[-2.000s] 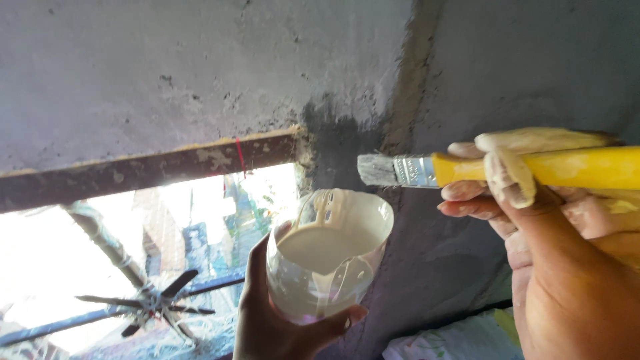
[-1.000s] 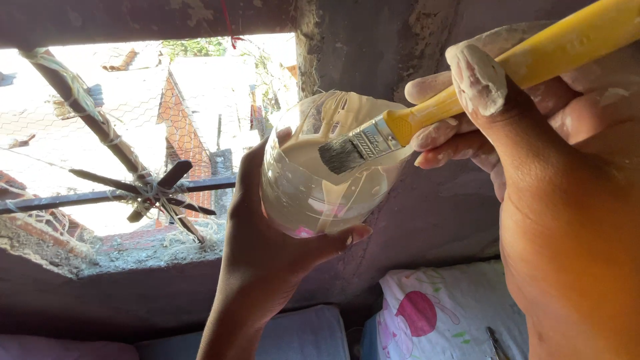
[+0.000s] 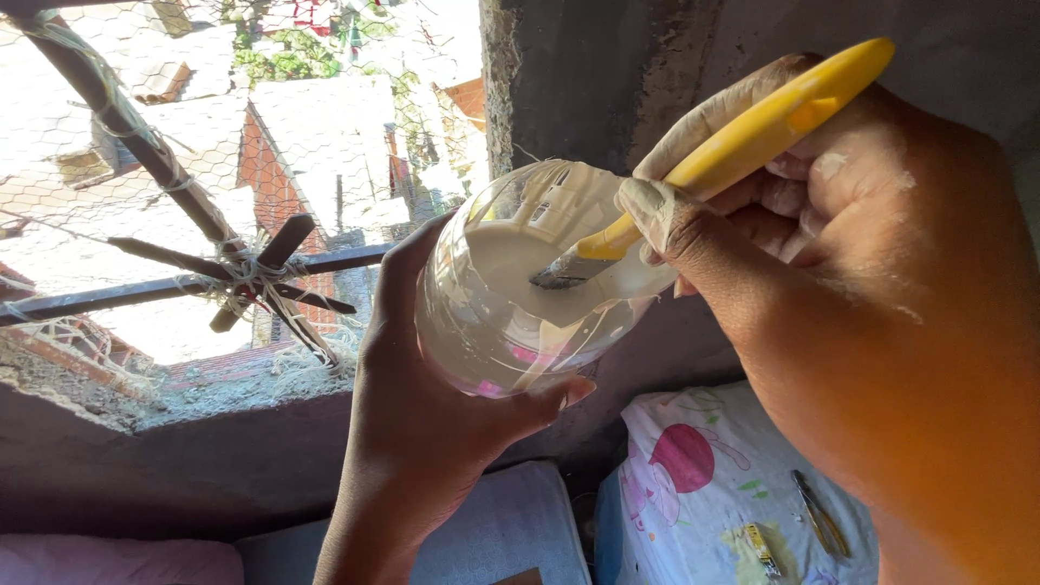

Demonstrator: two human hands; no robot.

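Observation:
My left hand (image 3: 439, 406) wraps around a clear plastic container (image 3: 487, 325) with a cut, uneven rim, tilted in front of me and holding a whitish liquid (image 3: 508, 264). My right hand (image 3: 756, 211) grips the yellow handle of a paintbrush (image 3: 731, 130) between thumb and fingers. The brush head points down inside the container, its dark bristles at the liquid; how deep the tips go cannot be told. Pale paint or paste coats the thumb and fingers of my right hand.
At left is a window opening with wire mesh and crossed bars (image 3: 341, 258) bound by cord; roofs show outside. A dark wall (image 3: 577, 89) stands behind the container. Below lie a light-blue cushion (image 3: 512, 520) and a patterned cloth (image 3: 731, 439) bearing pliers (image 3: 821, 512) and a small yellow item (image 3: 761, 548).
The brush was beside the container, away from its liquid, two seconds ago; it has moved left and down into it. The view has tilted down and shows more of the window and cushions.

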